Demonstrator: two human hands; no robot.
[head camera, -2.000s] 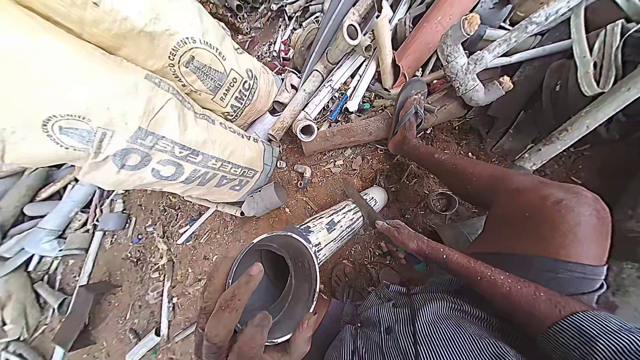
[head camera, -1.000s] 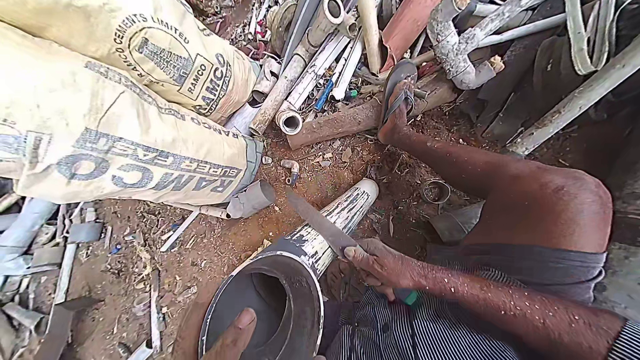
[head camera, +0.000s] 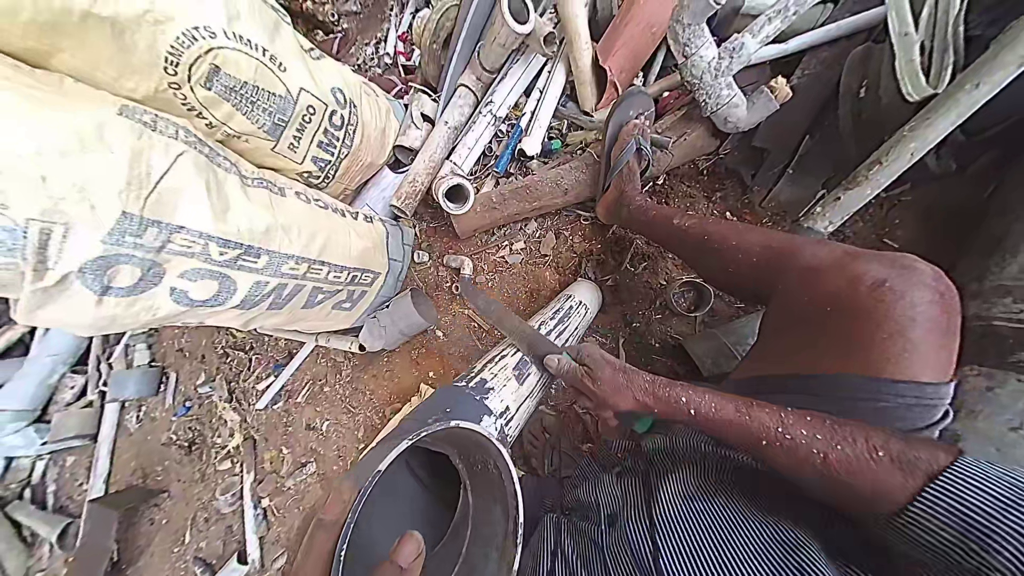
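Observation:
My right hand (head camera: 596, 382) is closed on the handle of a long flat blade (head camera: 508, 324), with a bit of green showing at the handle's end. The blade points up and left, over or against the scraped side of a plastic pipe (head camera: 520, 364). Dark coating remains in patches on the pipe's white surface. Its wide, open grey mouth (head camera: 432, 488) faces me. My left hand (head camera: 404, 554) grips the rim at the bottom, a thumb or finger inside the mouth; the rest is largely hidden by the pipe.
Two printed cement sacks (head camera: 184, 264) lie at the left. Old pipes (head camera: 472, 104) are piled at the top, near my sandalled foot (head camera: 628, 144). A small pipe elbow (head camera: 458, 264) and a ring (head camera: 690, 297) lie on the dirt. Plastic scraps (head camera: 132, 384) litter the left side.
Two seconds ago several left fingers showed over the pipe's mouth; now only one digit shows inside it. The blade, still in my right hand, has moved from the pipe's far end toward its middle.

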